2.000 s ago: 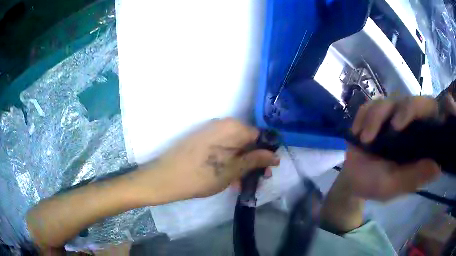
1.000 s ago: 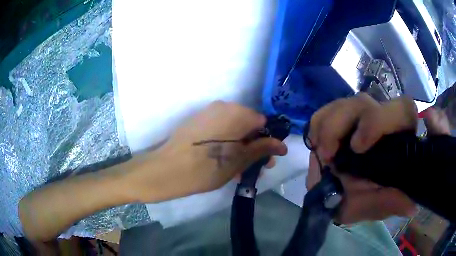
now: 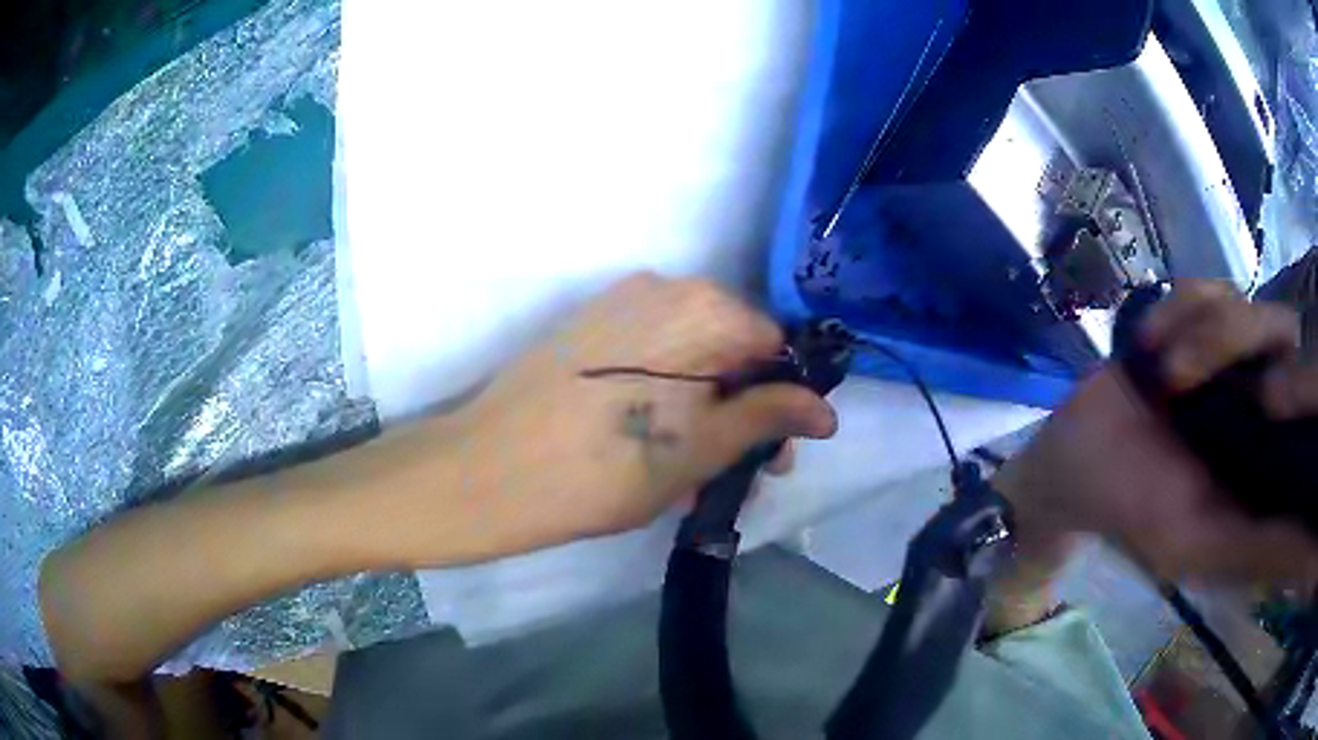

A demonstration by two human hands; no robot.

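Note:
My left hand [image 3: 651, 412] pinches one end [image 3: 821, 359] of a black curved headband [image 3: 701, 629] between thumb and fingers, just below the blue bin's near corner. The other band end [image 3: 961, 542] hangs free to the right, its tip showing a shiny spot. A thin dark wire [image 3: 932, 398] runs between the two ends, and another strand lies across the back of my left hand. My right hand [image 3: 1178, 448], blurred, grips the thick black electric screwdriver [image 3: 1229, 427] at the right, apart from the band. The driver bit cannot be made out.
The blue bin [image 3: 940, 311] holds tiny dark screws [image 3: 821, 269]. A pale screw feeder [image 3: 1200, 159] with a silvery mechanism stands at the upper right. White foam sheet [image 3: 535, 174] lies beneath the work, crinkled clear film [image 3: 159, 362] at left. A black cord [image 3: 1214, 651] trails lower right.
Since one second ago my right hand and the screwdriver have moved right, away from the band end near them. My left hand keeps its pinch and has shifted only slightly.

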